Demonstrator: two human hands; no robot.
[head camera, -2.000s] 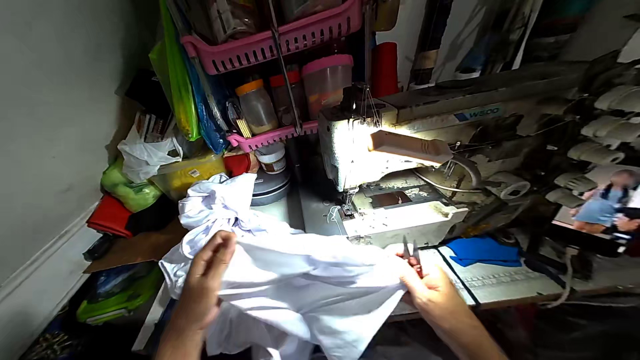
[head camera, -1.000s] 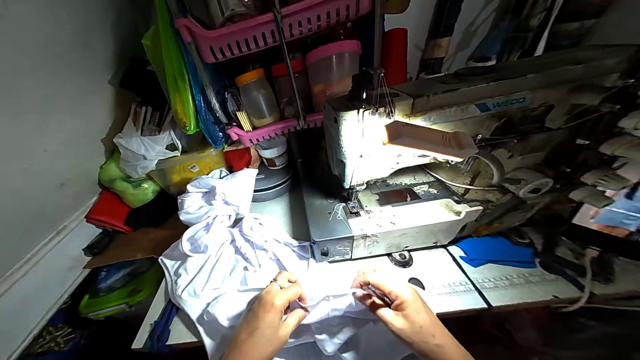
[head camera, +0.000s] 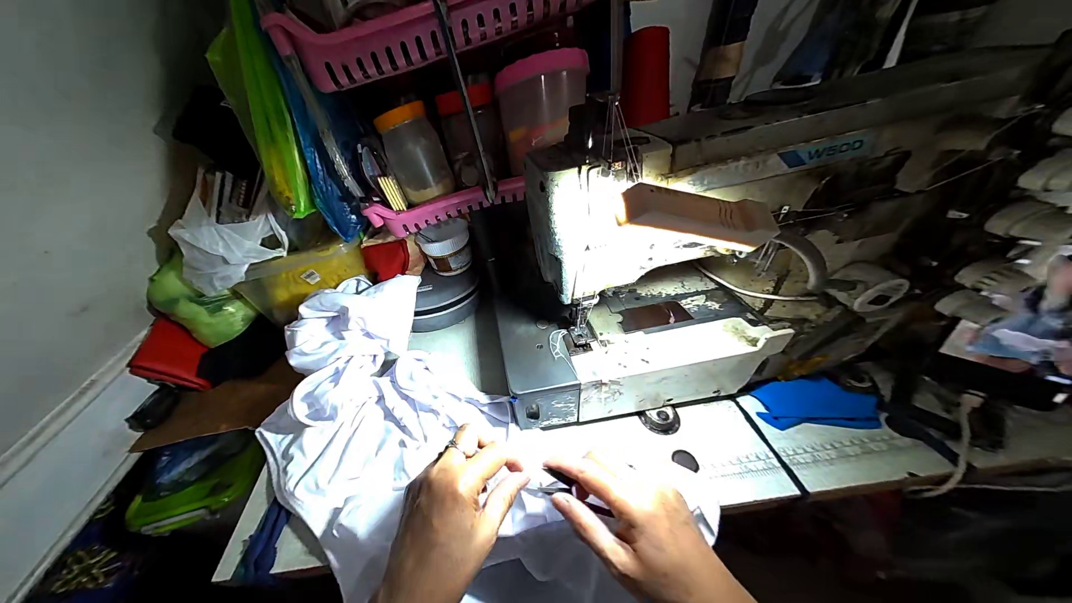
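White fabric (head camera: 360, 435) lies bunched over the table's left part and hangs past its front edge. My left hand (head camera: 461, 511), with a ring on one finger, pinches this fabric between thumb and fingers. Close to its right, my right hand (head camera: 632, 519) holds a small dark tool (head camera: 559, 479), probably thread snips, mostly hidden by the fingers, at the cloth. Behind both hands stands an industrial sewing machine (head camera: 687, 368) with its lamp lit. Loose white threads hang by its needle area.
Blue fabric (head camera: 816, 402) lies right of the machine bed. Pink baskets (head camera: 444, 209) with jars stand behind. A grey round container (head camera: 445, 300) sits beyond the white fabric. Bags and a yellow tub (head camera: 301, 276) crowd the left; thread cones (head camera: 1026, 218) stand at the right.
Two seconds ago my hands were wide apart with the white fabric spread between them. They have come close together, and the fabric has been lowered onto the table.
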